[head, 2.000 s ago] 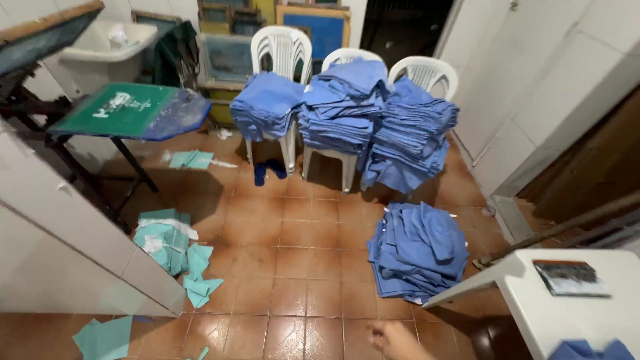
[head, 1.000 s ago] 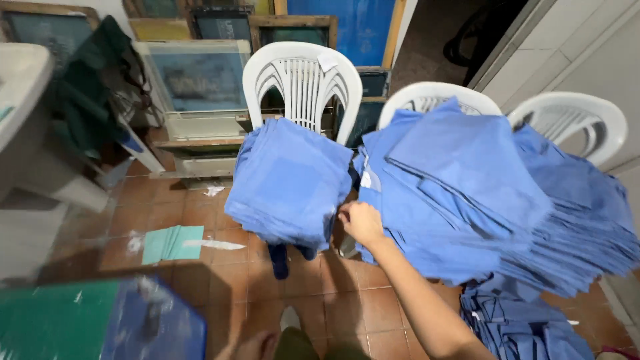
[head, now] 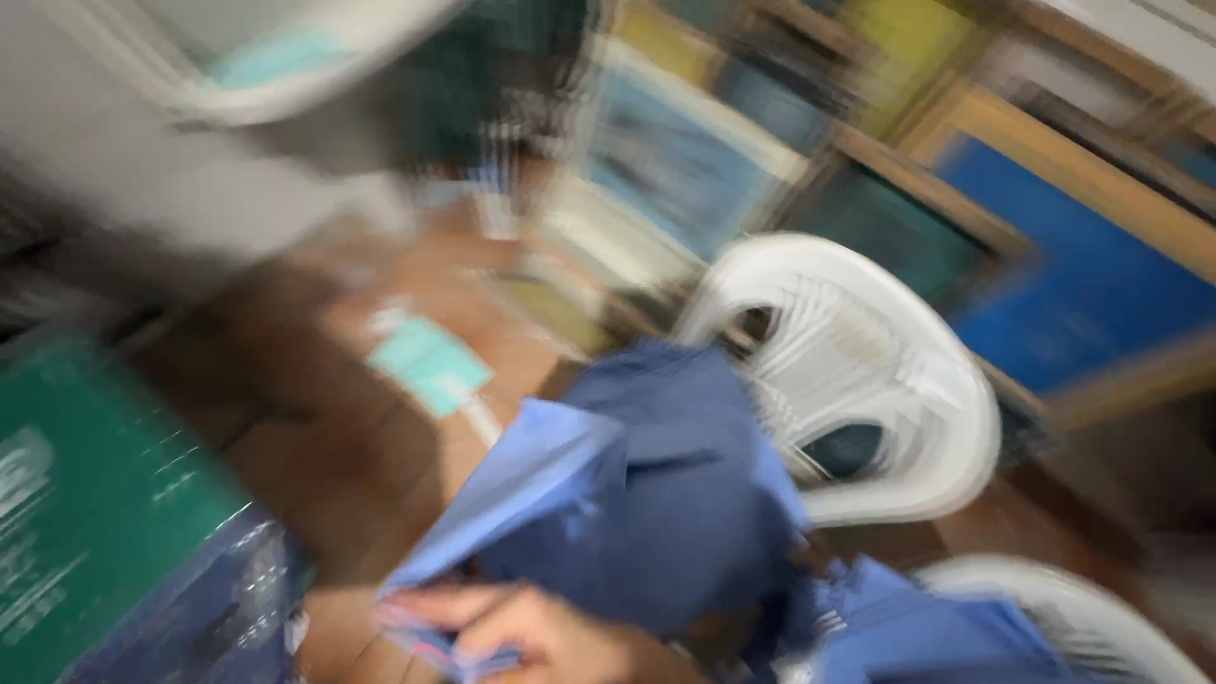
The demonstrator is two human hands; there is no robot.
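The picture is strongly blurred. At the bottom centre, my right hand (head: 546, 627) pinches the edge of a blue fabric piece (head: 527, 480) between thumb and fingers. The cloth stretches up and right from the fingers, its lit edge folded over a darker, shaded part. Whether it is one piece or several layers cannot be told. More blue fabric (head: 936, 627) lies at the lower right, beside a second white chair. My left hand is not in view.
A white plastic chair (head: 950, 408) stands behind the cloth. Framed screens (head: 665, 161) lean at the back. A green and blue board (head: 104, 484) is at the left, below a white basin (head: 237, 109). Turquoise material (head: 432, 366) lies on the tiled floor.
The view has tilted and swung strongly. My right hand, earlier at the side of the left blue stack, now has hold of a fabric edge. The fabric now shows a dark, shaded face.
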